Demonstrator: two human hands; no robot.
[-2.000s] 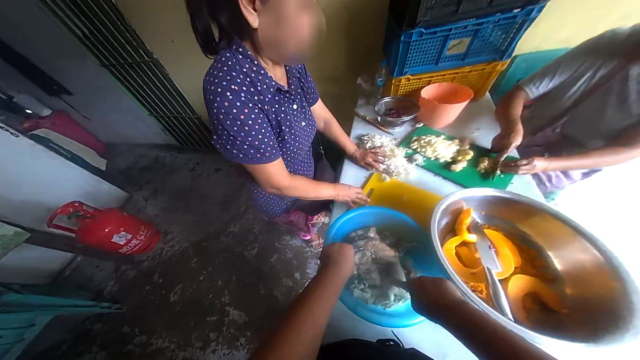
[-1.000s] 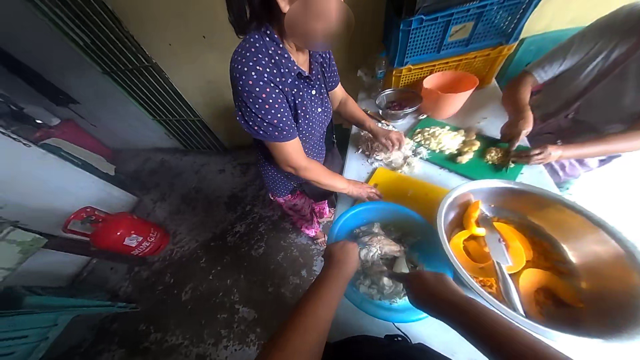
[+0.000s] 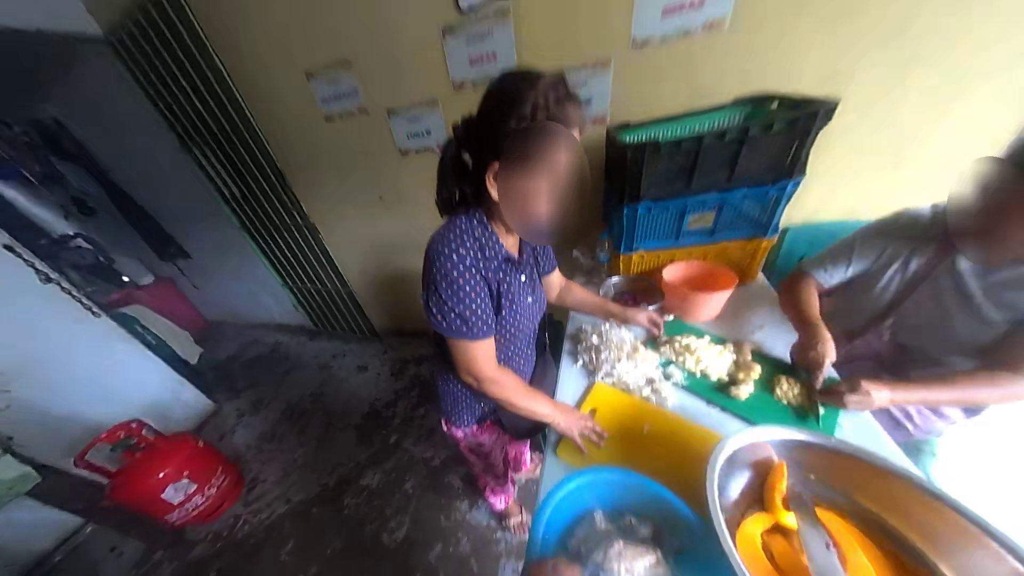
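Only a small, blurred part of my left hand (image 3: 556, 566) shows at the bottom edge, by the near left rim of a blue plastic basin (image 3: 604, 480); what it holds is hidden. My right hand is out of view. Pale, wet pieces, probably raw meat (image 3: 628, 552), lie in the basin. On its right, a large metal basin (image 3: 848, 456) holds orange squash pieces (image 3: 756, 540) with a metal blade (image 3: 814, 536) lying over them. A yellow cutting board (image 3: 648, 436) lies just behind the blue basin.
A person in a dotted shirt (image 3: 488, 296) stands left of the table, one hand on the yellow board. Another person (image 3: 904, 296) cuts at a green board (image 3: 752, 400) bearing chopped pale pieces. Behind are an orange tub (image 3: 698, 290) and stacked crates (image 3: 704, 216). A red gas cylinder (image 3: 176, 476) stands on the floor.
The view has tilted up strongly; my right hand has left it and my left hand is mostly cut off. Both hands were at the blue basin before.
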